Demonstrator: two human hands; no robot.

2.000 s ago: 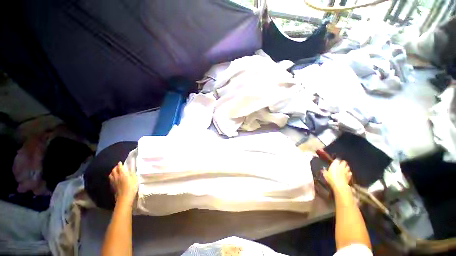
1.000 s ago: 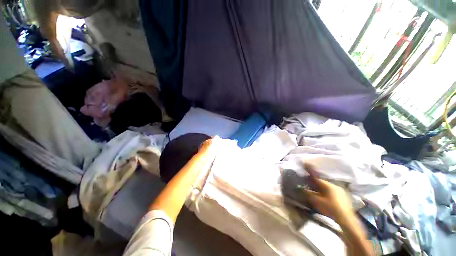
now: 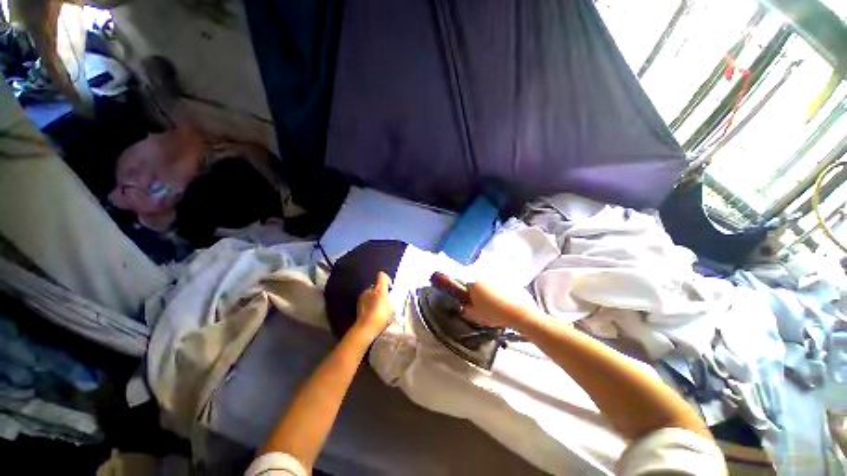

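A cream-white garment (image 3: 520, 395) is pulled over the pressing arm, whose rounded black end (image 3: 358, 279) sticks out at the left. My right hand (image 3: 488, 307) grips the reddish-brown handle of the dark steam iron (image 3: 455, 333), which rests on the garment near its left end. My left hand (image 3: 376, 305) is at the garment's left edge beside the black end, fingers closed on the cloth as far as shows.
A crumpled pile of white garments (image 3: 622, 270) lies behind the work at the right. A blue cylinder (image 3: 474, 226) and a pale board (image 3: 385, 226) lie behind the arm. Cream cloth (image 3: 218, 325) drapes over the table's left end. A dark purple curtain (image 3: 501, 102) hangs behind.
The iron, parked on the black pad at the right two seconds ago, has come left over the garment to its left end. The view has turned left. My left hand stays at the garment's left edge.
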